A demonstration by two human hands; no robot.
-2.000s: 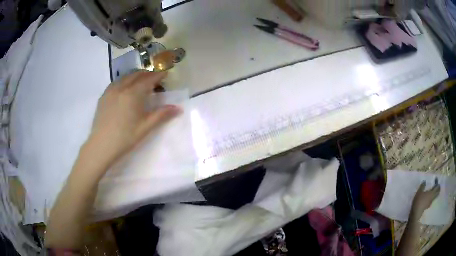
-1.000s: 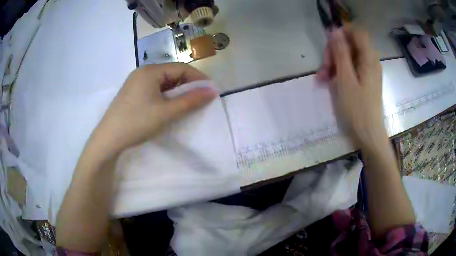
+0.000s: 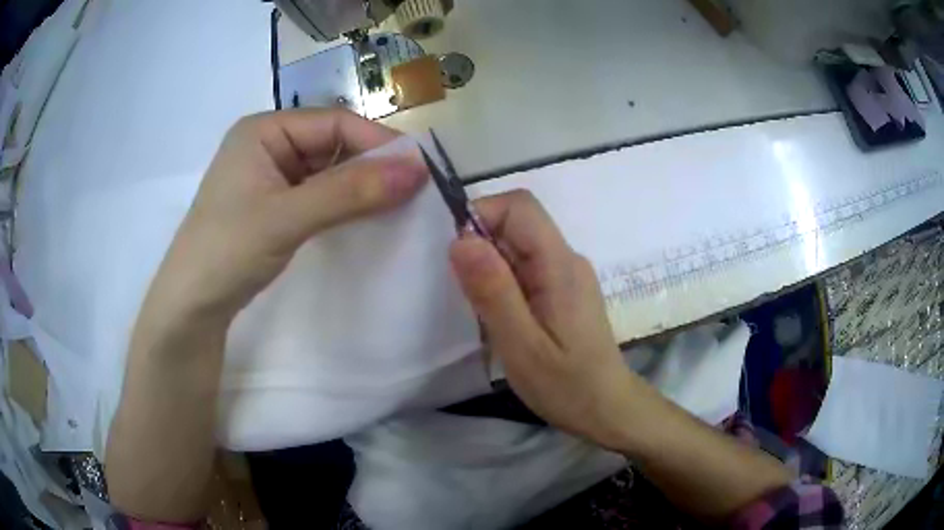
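Observation:
My left hand [image 3: 300, 197] pinches the edge of a white fabric piece [image 3: 352, 300] between thumb and fingers, just in front of the machine's foot. The fabric hangs from there over the table's front edge. My right hand [image 3: 538, 300] holds the thread snips [image 3: 451, 197], their two dark blades slightly apart and pointing up at the fabric edge by my left thumb. Whether the blades touch the fabric is hard to tell.
The sewing machine's presser foot [image 3: 371, 78] is behind my left hand, beside an orange-copper block [image 3: 418, 82] and a round metal disc [image 3: 456, 69]. A printed measuring scale [image 3: 766, 234] runs along the front. A black tray [image 3: 875, 114] with lilac scraps is at right.
My right hand first went from the lower right to the snips at the back, then brought them to the fabric. My left hand has lifted the fabric edge away from the foot.

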